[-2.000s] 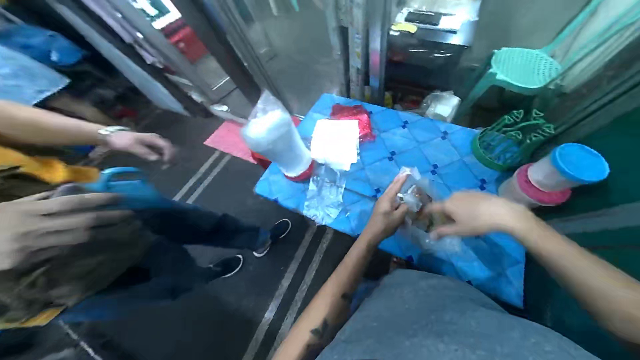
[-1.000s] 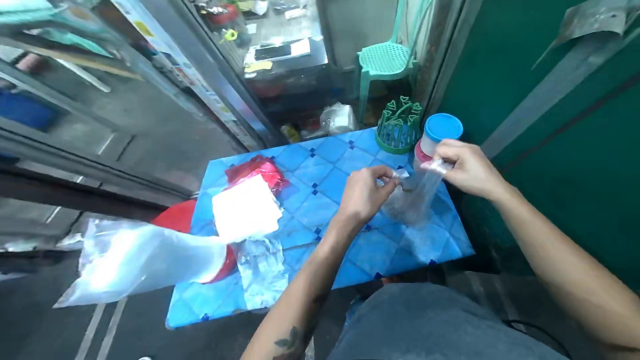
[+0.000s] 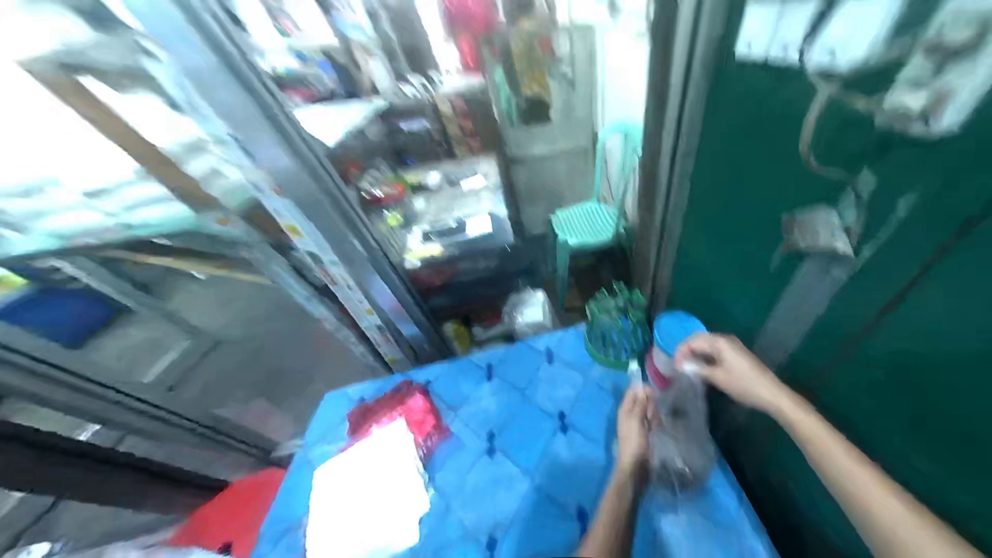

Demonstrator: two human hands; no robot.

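A clear plastic bag (image 3: 680, 438) with dark contents hangs between my hands over the right end of the table. My right hand (image 3: 721, 368) pinches the bag's top edge. My left hand (image 3: 635, 434) is at the bag's left side, its fingers blurred, so its hold is unclear. Just behind are a plastic container with a blue lid (image 3: 678, 329) and a green plastic basket (image 3: 616, 333). White sheets (image 3: 368, 492) and a red plastic packet (image 3: 403, 411) lie at the table's left.
The table has a blue patterned cover (image 3: 504, 465). A metal-framed glass partition stands behind it, with a light green plastic chair (image 3: 587, 225) beyond. A green wall (image 3: 744, 194) rises at the right. A red stool (image 3: 232, 511) is at the lower left.
The view has swung up and to the right. My right hand stays at the bag's top, and the bag now hangs lengthwise beside my left hand. The other person seen earlier is out of view.
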